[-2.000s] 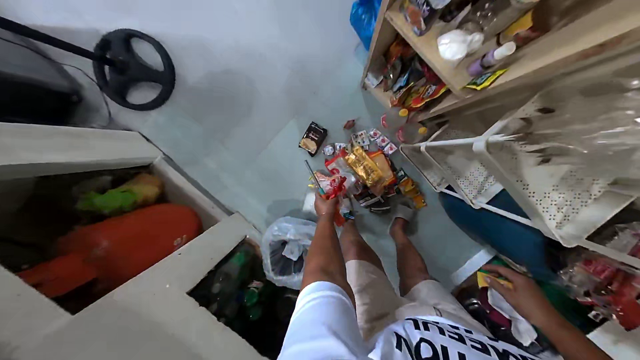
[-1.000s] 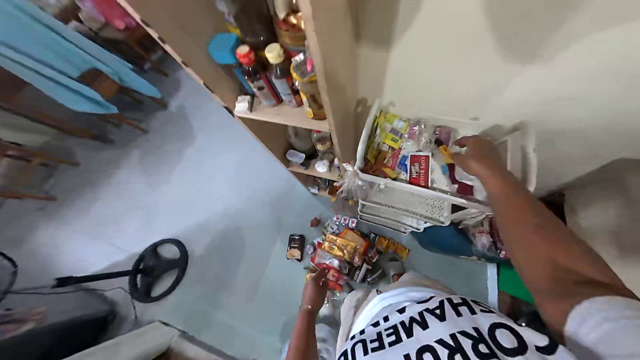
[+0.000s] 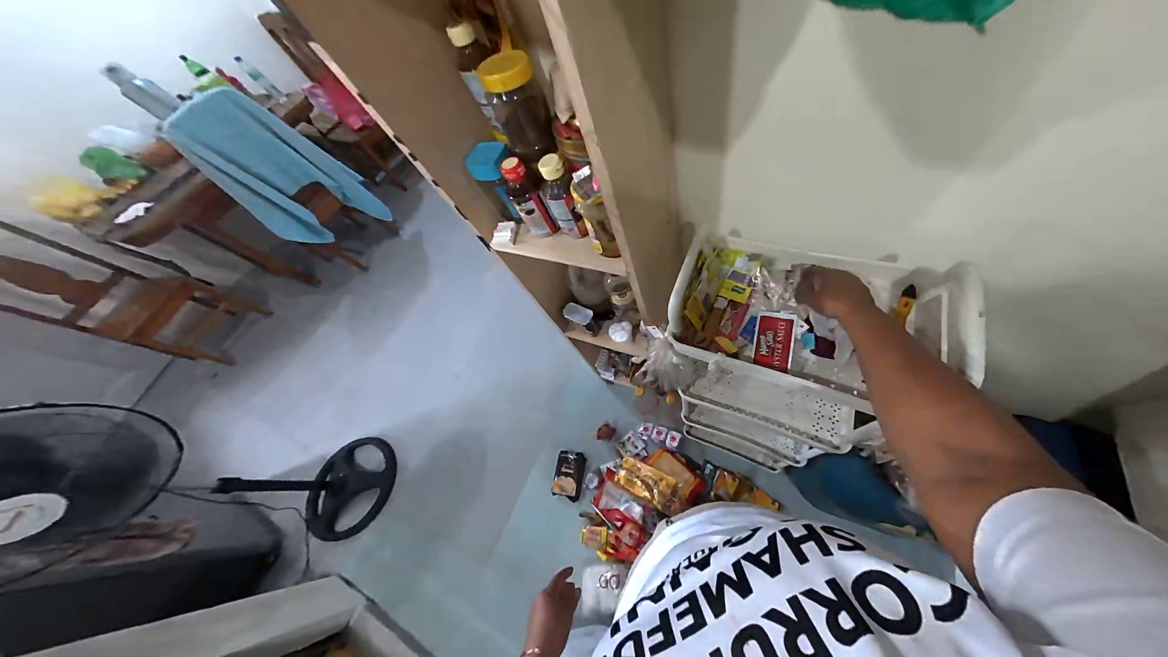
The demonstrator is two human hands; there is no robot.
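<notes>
My right hand (image 3: 835, 292) reaches into the top white plastic basket (image 3: 972, 319) of a tiered rack, its fingertips at a clear plastic wrapper; whether it grips the wrapper is unclear. Beside it in the basket lie a red oyster sauce packet (image 3: 774, 341) and yellow packets (image 3: 737, 274). Low in the view, my left hand (image 3: 553, 606) hangs over the floor with its fingers extended and nothing seen in it. A clear plastic container (image 3: 602, 591) is just right of it. Above that, a heap of packets with a gold one (image 3: 646, 482) lies on the floor, near a dark pack (image 3: 568, 475).
A wooden shelf (image 3: 593, 137) with bottles and a yellow-lidded jar (image 3: 516, 105) stands left of the basket. On the left are a fan (image 3: 78, 493), a round black base (image 3: 351, 489) on the floor, a wooden chair (image 3: 164, 306) and a table with a blue cloth (image 3: 265, 160).
My right hand has gone from low beside the rack up into the top basket. My left hand has moved away from the floor heap. The view has swung toward the shelf and wall.
</notes>
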